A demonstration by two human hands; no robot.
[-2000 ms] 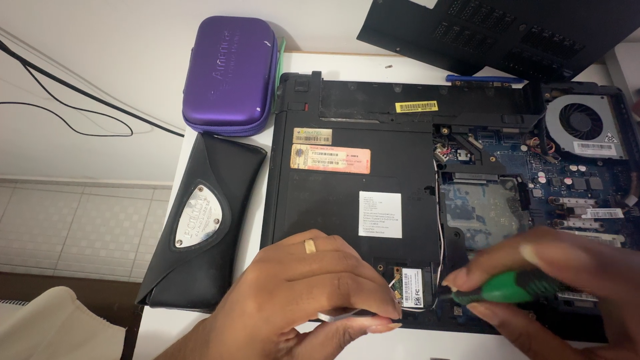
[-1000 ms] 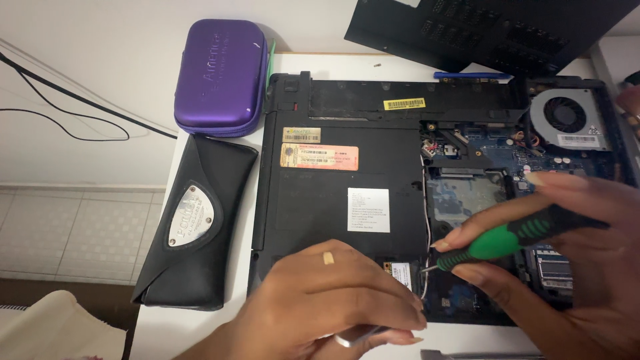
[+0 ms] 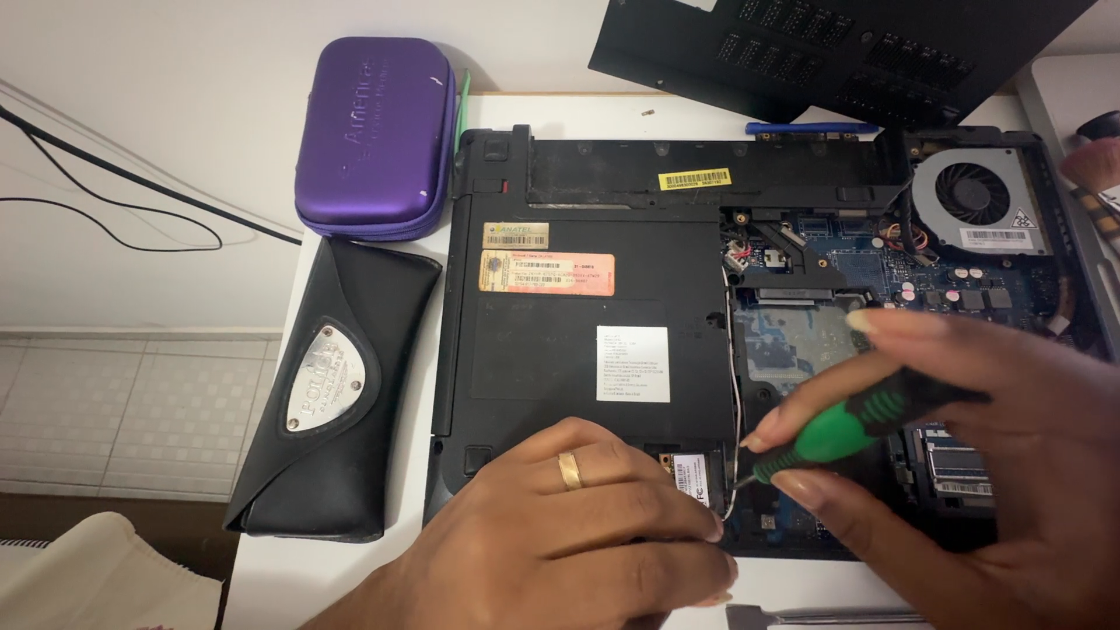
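Note:
An upturned laptop base (image 3: 560, 350) lies with part of its underside uncovered, showing a fan (image 3: 973, 194), a blue circuit board and a memory module (image 3: 961, 464). My right hand (image 3: 927, 446) grips a green and black screwdriver (image 3: 831, 433), its tip pointing left at the antenna cables (image 3: 735, 394) beside the wireless card (image 3: 691, 479). My left hand (image 3: 577, 534), with a ring on one finger, rests at the laptop's near edge, fingertips by the lower end of the cables. Whether it holds anything is hidden by its fingers.
A purple zip case (image 3: 376, 140) and a black glasses case (image 3: 350, 385) stand left of the laptop. Behind it are a black vented cover panel (image 3: 822, 52), a blue pry tool (image 3: 809, 129) and a small screw (image 3: 647, 112). A metal tool (image 3: 805, 617) lies at the near edge.
The screwdriver was tilted lower two seconds ago, with its handle over the near side of the laptop. A silvery object showed under my left hand earlier; it is out of sight now.

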